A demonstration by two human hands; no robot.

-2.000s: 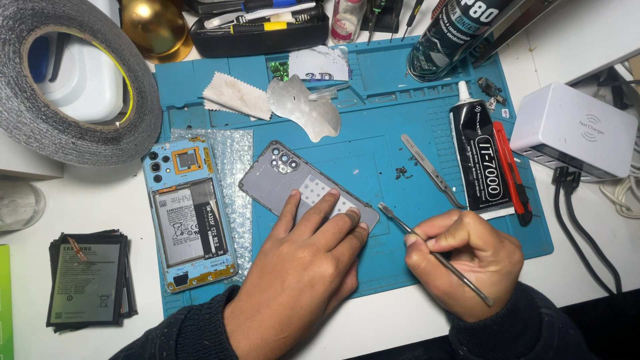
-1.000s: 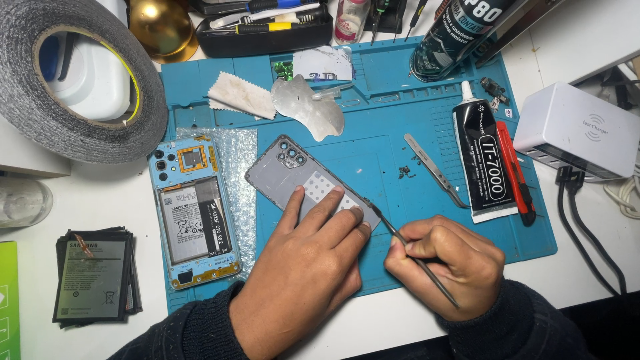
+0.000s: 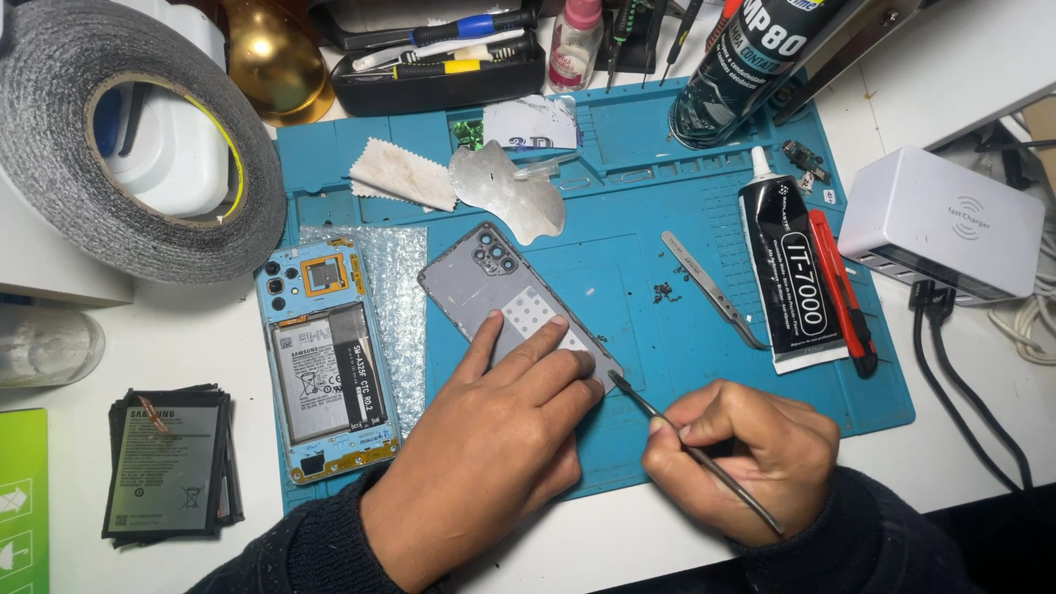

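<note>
A grey smartphone back cover (image 3: 470,289), its inner side up, lies tilted on the blue silicone repair mat (image 3: 577,223). My left hand (image 3: 495,437) presses its fingers on the cover's lower half, over a white dotted pad (image 3: 530,309). In my right hand (image 3: 751,454) is a thin metal scraping tool (image 3: 709,462), its flat tip touching the cover's lower right edge. Dark crumbs (image 3: 667,292) are scattered on the mat beside it. To the left, an opened blue phone (image 3: 305,371) shows its battery and camera lenses, resting partly on bubble wrap (image 3: 408,280).
Curved tweezers (image 3: 709,285), a black glue tube (image 3: 792,272) and a red utility knife (image 3: 841,289) lie rightward. A contact-cleaner can (image 3: 734,74), metal sheet (image 3: 511,194) and cloth (image 3: 400,175) are further back. A charger (image 3: 940,223), tape roll (image 3: 49,190) and stacked phone batteries (image 3: 165,462) stand around the mat.
My right hand has moved left, bringing the tool's tip from beside the cover onto its edge and then down along it toward the lower corner. My left hand stays on the cover.
</note>
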